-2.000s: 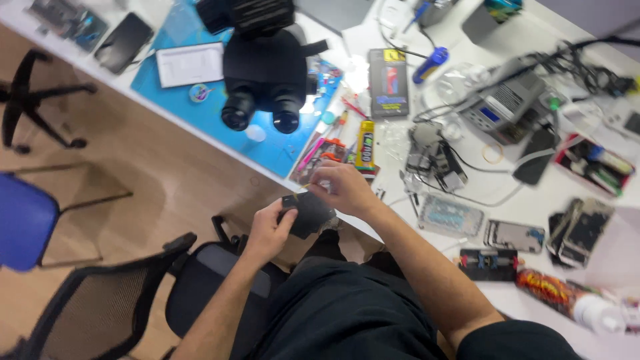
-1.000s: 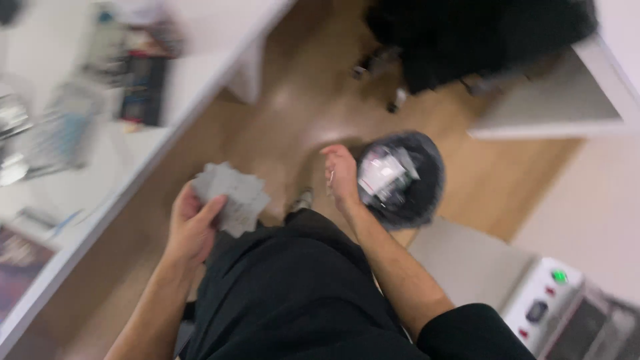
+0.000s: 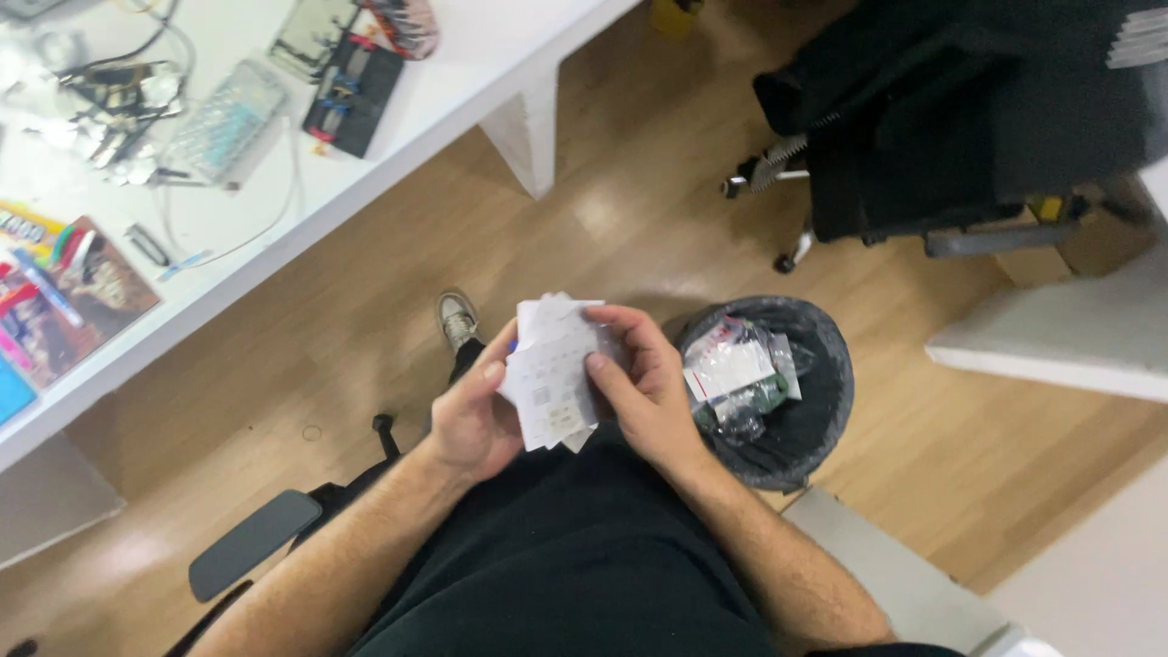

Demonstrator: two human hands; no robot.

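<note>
A small stack of white paper slips (image 3: 552, 379), some bearing print, is held between both hands in front of my body. My left hand (image 3: 479, 406) grips the stack along its left edge, with the thumb at the front. From the right, my right hand (image 3: 643, 383) pinches the papers with thumb and forefinger near their upper right edge. Close by on the right stands a waste bin (image 3: 826, 429) lined with a black bag, holding clear plastic wrappers (image 3: 744, 401) and a white paper piece (image 3: 730, 370).
A white workbench (image 3: 438, 119) runs along the upper left, with a black circuit board holder (image 3: 354, 96), a bubble-wrapped item (image 3: 228, 119) and cables. A chair draped with a black jacket (image 3: 912, 119) is at upper right; a chair armrest (image 3: 255, 545) is at lower left.
The view has swung from the bench to the bin. My right hand, beside the bin a second ago, has moved left onto the papers, which my left hand held then.
</note>
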